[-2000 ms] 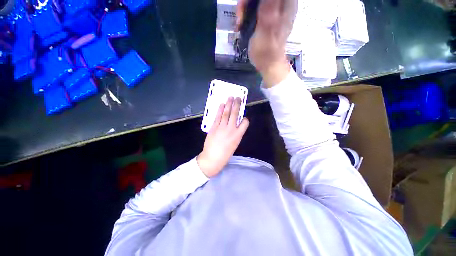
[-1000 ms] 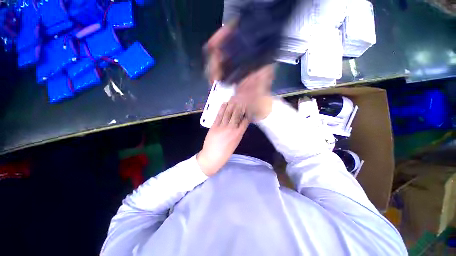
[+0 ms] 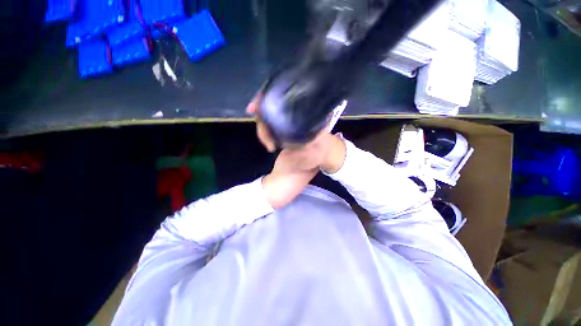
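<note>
My right hand (image 3: 310, 153) is closed around the black electric screwdriver (image 3: 318, 89), which is blurred and slants up to the right over the bench's front edge. My left hand (image 3: 286, 178) is below it, mostly hidden behind the right hand and the tool. A small edge of the white cover plate (image 3: 338, 113) shows beside the screwdriver; the rest of the piece is hidden. I cannot see how my left fingers lie on it, nor the screwdriver's tip.
Blue battery packs (image 3: 199, 36) lie at the bench's back left. White cover stacks (image 3: 444, 79) stand at the right near the front edge. A brown carton (image 3: 490, 172) holding white cameras with black faces (image 3: 446, 143) is at the right, below the bench edge.
My right hand has come from the white stacks, first empty-looking and blurred, down over the plate with the screwdriver. The plate is now mostly covered. The view has shifted, so bench things sit higher and further right.
</note>
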